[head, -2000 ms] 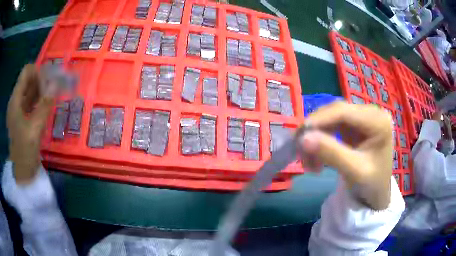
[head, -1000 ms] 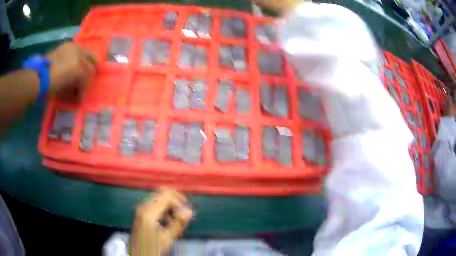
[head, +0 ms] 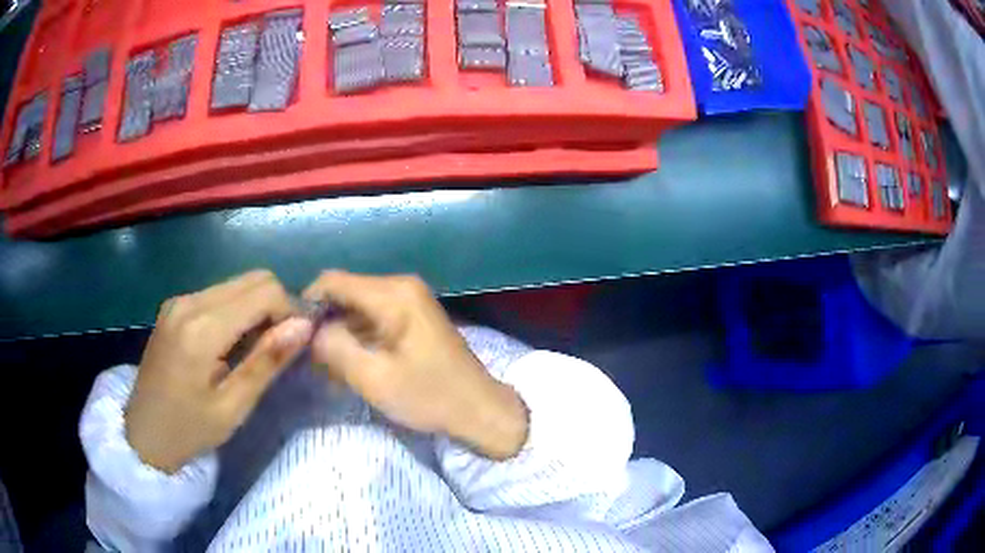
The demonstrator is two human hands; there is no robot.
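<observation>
My left hand (head: 211,362) and my right hand (head: 405,356) meet over my lap, just in front of the bench's near edge. Their fingertips pinch a small dark metal piece (head: 315,310) between them. Most of it is hidden by the fingers; whether it is part of a metal link strip I cannot tell. The stacked red compartment tray (head: 454,121) lies beyond the hands, with folded grey ribbed bands (head: 380,49) mostly side by side in its pockets.
A blue bin (head: 772,65) with loose silvery pieces stands right of the stack. Another red tray (head: 880,216) with bands lies further right, by a white sleeve (head: 918,283). The green bench (head: 540,221) ends in front of my lap. A blue stool or crate is below right.
The view has shifted down to my lap. Both hands are now together at a small piece. The white-sleeved arm that crossed the tray and the blue-banded wrist at left are gone from there.
</observation>
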